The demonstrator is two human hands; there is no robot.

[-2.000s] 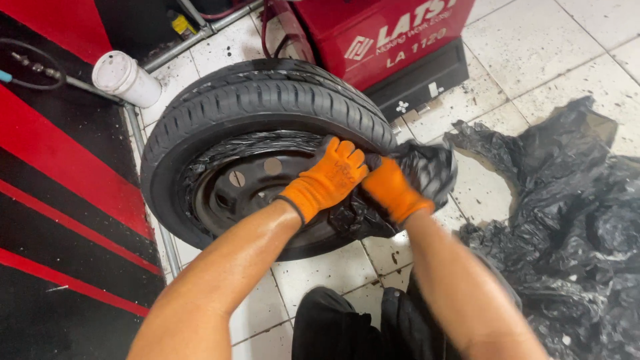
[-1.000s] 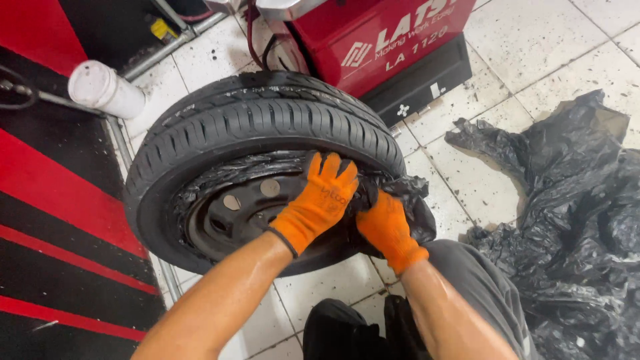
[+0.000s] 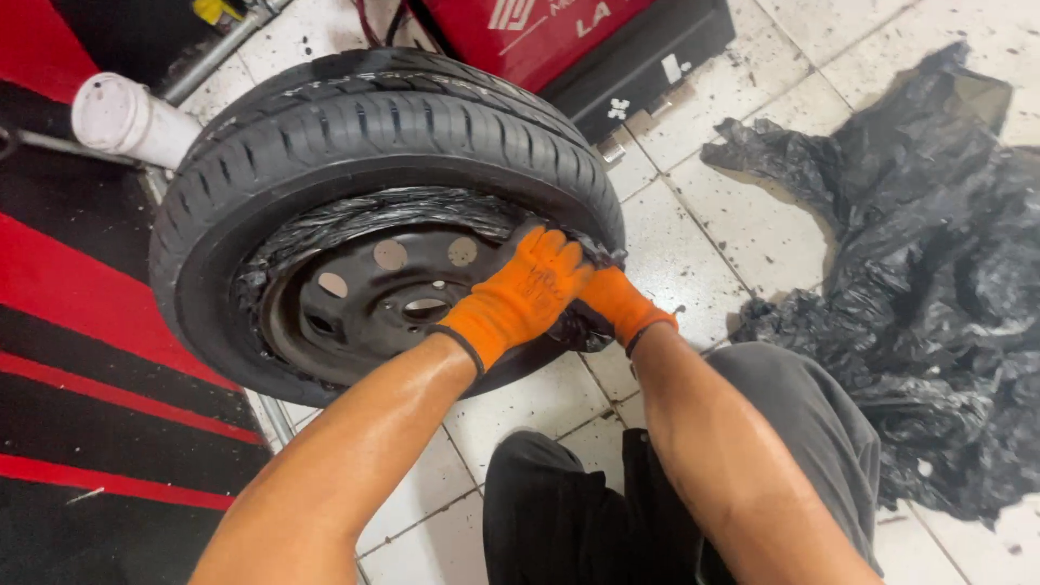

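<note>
A car tire [image 3: 390, 130] on a dark steel wheel rim [image 3: 366, 301] leans upright, tilted toward me. Black plastic film [image 3: 390, 211] fills the gap between tire and rim along the upper side and bunches up at the right. My left hand [image 3: 528, 288], in an orange glove, presses with curled fingers on the bunched film at the rim's right edge. Touching it, my right hand [image 3: 621, 301], gloved alike, is closed on the same bunch, its fingers partly hidden. A loose end of film hangs below the hands.
Crumpled black plastic sheeting [image 3: 934, 284] lies on the tiled floor at the right. Behind the tire stands a red and black machine [image 3: 528, 36]. A white plastic bucket [image 3: 134, 122] is at the upper left, beside a metal pipe [image 3: 223, 53] and the red and black wall [image 3: 97, 284].
The loose film right of the tire has become a smaller bunch under my hands. My left hand has curled its fingers, which were spread a second ago. The view has moved closer.
</note>
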